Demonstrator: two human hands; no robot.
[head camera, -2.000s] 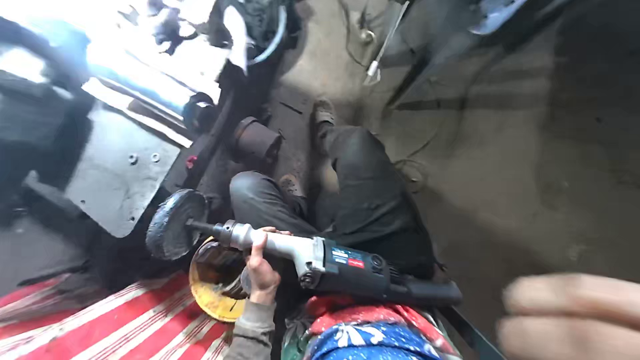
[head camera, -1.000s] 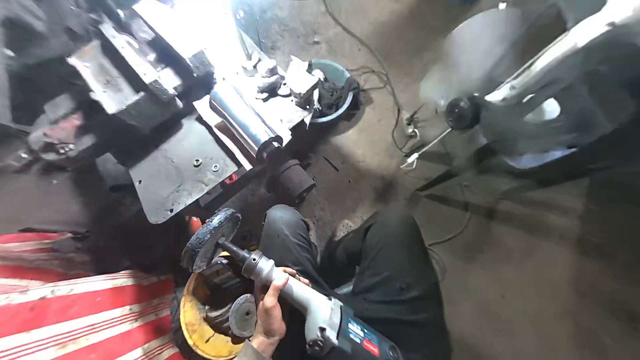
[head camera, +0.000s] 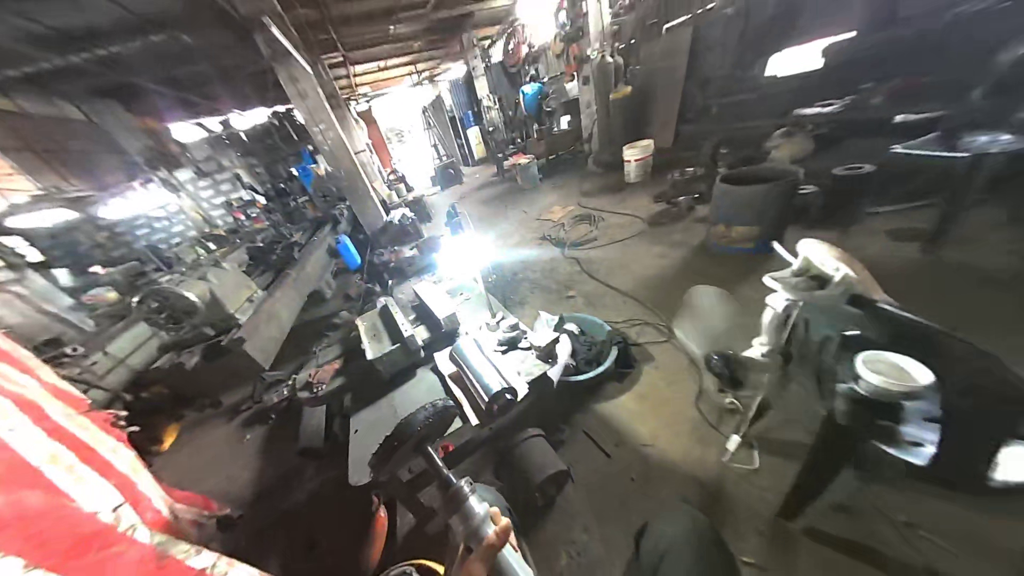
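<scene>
At the bottom edge, my left hand (head camera: 490, 548) is wrapped round the grey metal neck of a power grinder (head camera: 472, 512). A shaft runs from it up to a dark round wheel (head camera: 414, 436), tilted, in front of a grey metal plate (head camera: 376, 408). The grinder's rear body is cut off by the frame. Beyond the wheel a shiny metal cylinder (head camera: 480, 372) lies on a low bench. My right hand does not show.
A blue basin (head camera: 604, 364) of dark cloths stands beside the bench; a dark metal cylinder (head camera: 534, 464) sits below. Cables (head camera: 608, 292) cross the floor. A fan (head camera: 712, 320) and a stool with a white bowl (head camera: 894, 372) are at right. A person (head camera: 532, 98) is far back, near a bright light (head camera: 468, 252).
The view has swung up to the wider workshop. My left hand still holds the grinder. My right hand, blurred at lower right two seconds ago, is out of frame.
</scene>
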